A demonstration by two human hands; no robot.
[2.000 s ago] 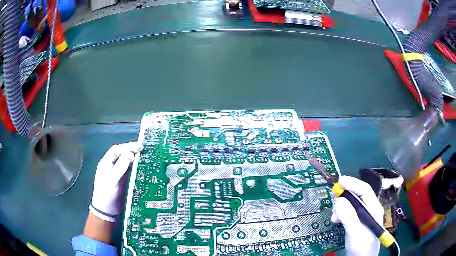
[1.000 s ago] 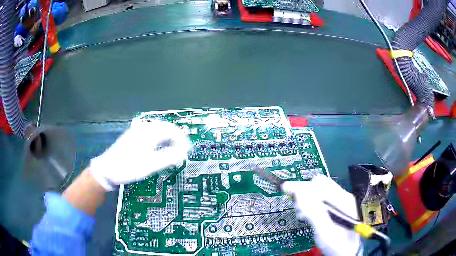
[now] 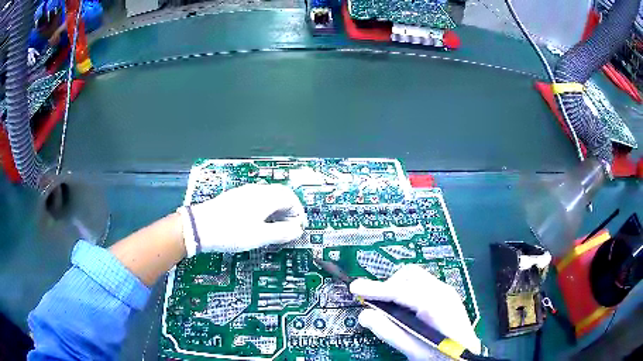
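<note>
The large green circuit board [image 3: 233, 296] lies in front of me with its silvery solder side up. My left hand [image 3: 247, 220], in a white glove, is over the board's upper left part, thumb and fingertips together; I cannot tell whether a thin strand is between them. My right hand [image 3: 416, 307], also in a white glove, holds the soldering iron [image 3: 402, 317] over the board's right part. The iron's tip points up and left to the middle of the board, just below my left fingertips. I cannot tell if it touches.
The iron stand [image 3: 520, 289] and a black reel on a red block [image 3: 589, 282] are at right. Translucent hoods stand at left [image 3: 77, 211] and right [image 3: 564, 204]. The green conveyor [image 3: 303, 113] runs behind, with another board [image 3: 405, 13] at the back. Blue-clad people show far left.
My left hand has moved from the board's left edge to over its upper left part. My right hand has moved left with the iron, bringing the tip to the board's middle.
</note>
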